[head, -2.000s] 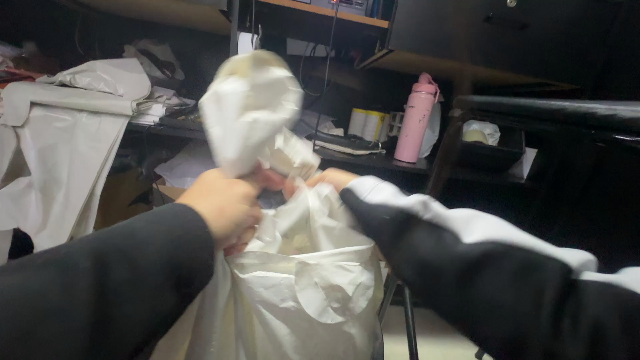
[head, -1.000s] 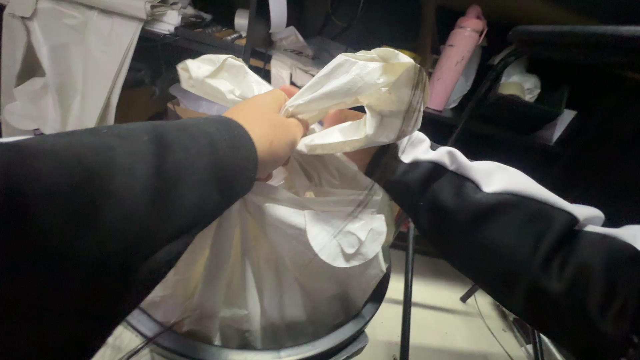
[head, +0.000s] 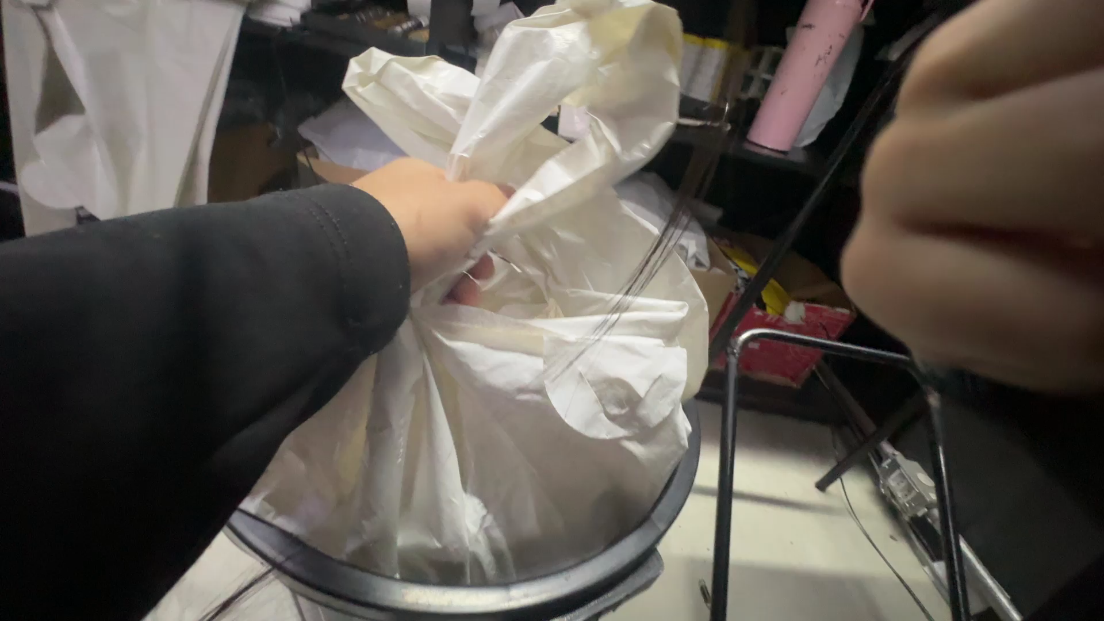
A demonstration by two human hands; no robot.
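Note:
A white plastic bag (head: 517,448) bulges up out of a round black bin (head: 483,595), its gathered top standing above the rim. My left hand (head: 440,224) is closed around the neck of the bag, and the bag's handle loops rise above the fist. My right hand (head: 983,198) is raised close to the camera at the right edge, blurred, with its fingers curled and apart from the bag. Whether anything is inside its curl cannot be seen.
Behind, a pink bottle (head: 802,78) stands on a dark shelf. Another white plastic bag (head: 121,103) hangs at the left. Right of the bin are a metal stool frame (head: 729,483), a red box (head: 798,345) and a power strip (head: 906,483) on the floor.
My right hand has come off the bag's top and moved to the right, toward the camera. My left hand still grips the neck. The view has tilted down since the first frame.

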